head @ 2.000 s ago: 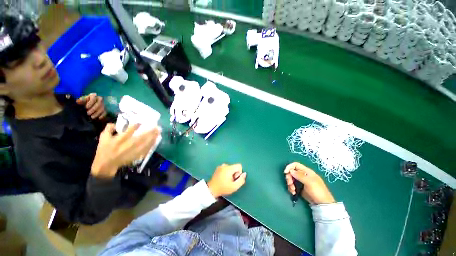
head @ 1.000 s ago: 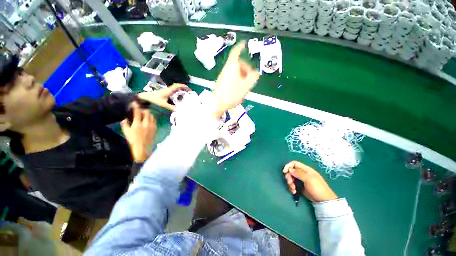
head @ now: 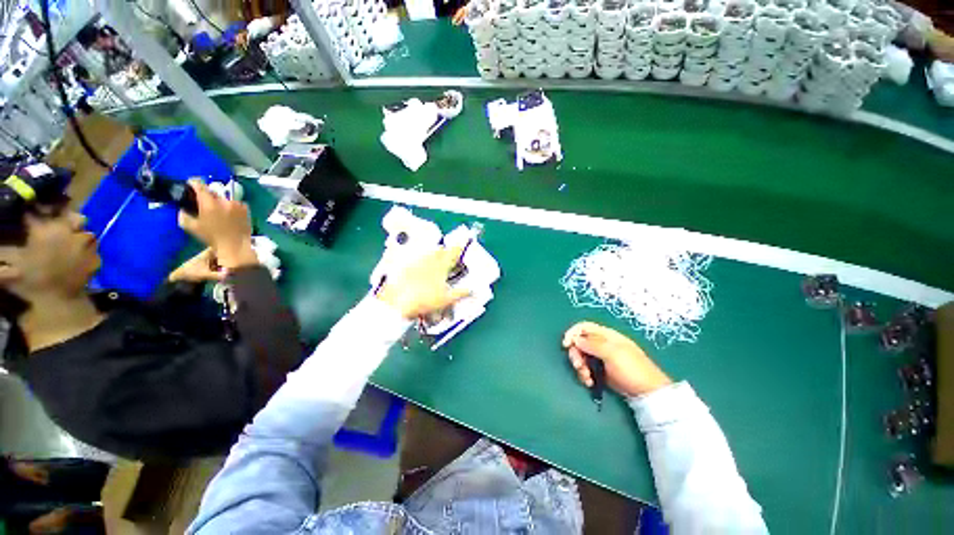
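Note:
My left hand [head: 424,282] is on a white camera housing [head: 479,274] on the green bench, fingers across its near side. The housing's open side shows dark parts and wires. A second white housing [head: 401,232] lies just left of it, partly hidden by my left hand. My right hand [head: 612,357] is closed around a short dark tool [head: 597,385], its tip pointing down toward the bench. A tangled heap of thin white sealing rings [head: 643,287] lies beyond my right hand.
A person in dark clothing [head: 157,366] works at left by a black fixture [head: 333,193] and blue bin [head: 157,230]. White housings [head: 539,141] lie on the belt [head: 649,157], with stacked white parts [head: 669,47] behind. Dark modules [head: 898,332] and a cardboard box [head: 944,387] are at right.
My left hand has gone from near the bench edge, through a raised reach, down onto the right housing. The neighbour has placed a housing there and now holds a dark tool. My right hand keeps its tool.

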